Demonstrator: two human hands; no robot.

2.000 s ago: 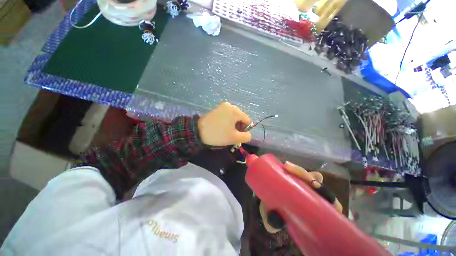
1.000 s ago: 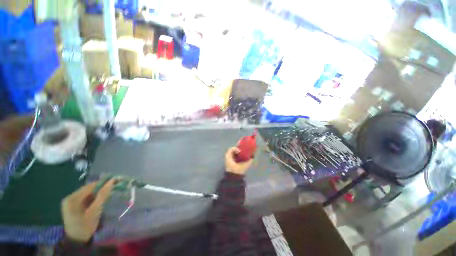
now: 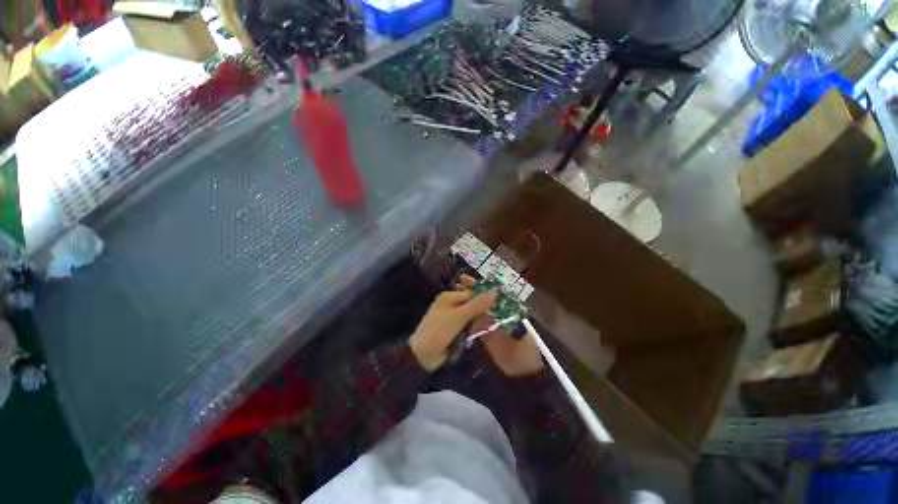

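Note:
A green circuit board (image 3: pixel 504 306) with a long white lead is held over the edge of the open carton. My left hand (image 3: pixel 445 323) holds the board from the left, fingers on its top. My right hand (image 3: pixel 516 352) is below and partly behind the board, touching it; its fingers are mostly hidden. The white lead (image 3: pixel 569 382) runs down and right from the board. A white pad strip (image 3: pixel 491 265) with repeated rectangles lies at the carton edge just above my fingers. The red glue bottle (image 3: pixel 331 152) is on the grey mat, nozzle pointing away.
The large brown carton (image 3: pixel 689 330) stands open below the bench edge. Wired boards with white leads (image 3: pixel 492 74) are heaped at the bench's far right. A white parts tray (image 3: pixel 74 148) and crumpled tissue (image 3: pixel 76 250) are at left. A fan (image 3: pixel 670 22) stands behind, with cartons at right.
The view has turned right and down. The red bottle has left my right hand and is on the mat. The board has moved to the carton edge, and my right hand has joined it.

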